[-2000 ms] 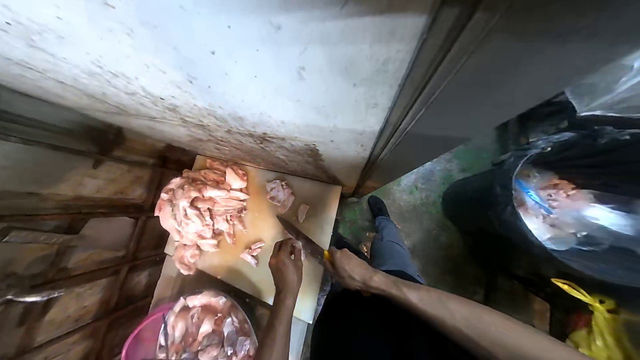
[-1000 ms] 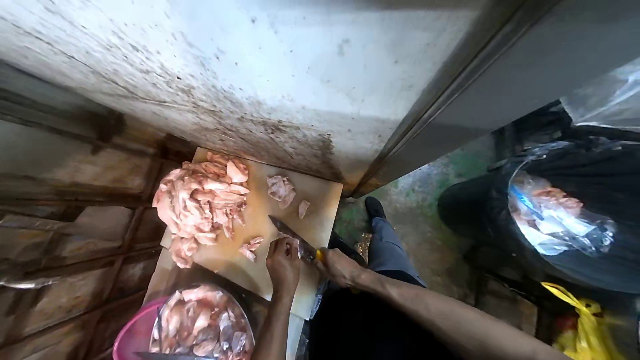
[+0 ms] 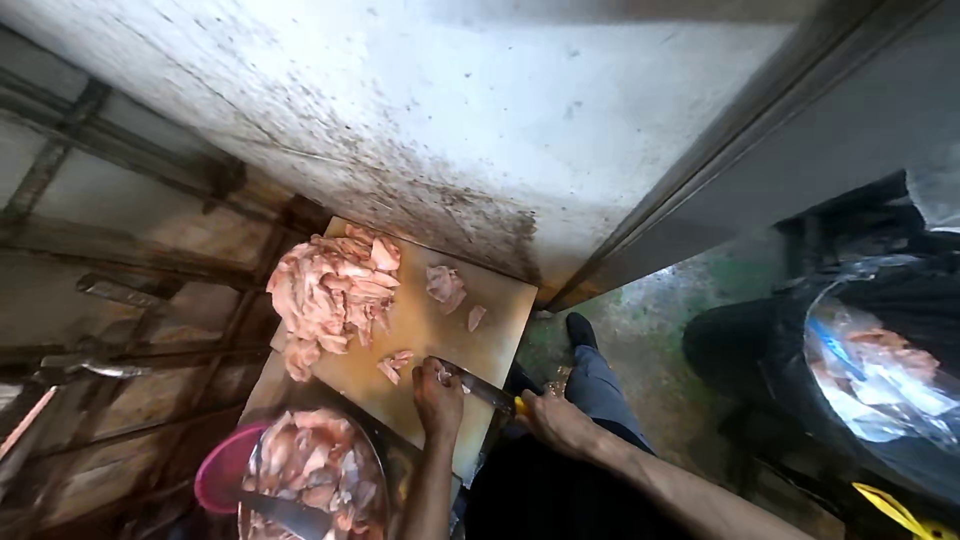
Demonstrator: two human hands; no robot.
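My right hand (image 3: 559, 421) grips the yellow handle of a knife (image 3: 480, 388), its blade lying across the cutting board (image 3: 491, 345) toward my left hand. My left hand (image 3: 439, 397) holds a small piece of raw meat (image 3: 447, 375) against the board, close beside the blade. Left of it lie a few small cut pieces (image 3: 394, 365). A large heap of raw meat strips (image 3: 330, 292) covers the board's far left part. A flat piece of pale meat or skin (image 3: 445, 288) and a smaller scrap (image 3: 476, 317) lie near the wall side.
A metal bowl of raw meat (image 3: 311, 465) stands at the lower left with a second blade (image 3: 289, 516) on it, beside a pink basin (image 3: 217, 472). A stained white panel (image 3: 465, 135) rises behind the board. At right is a black-lined bin (image 3: 817, 352) holding plastic bags.
The knife blade and my left hand stay close together on the board, with small shifts only. A blade shows over the bowl, where none is plain in the oldest frame.
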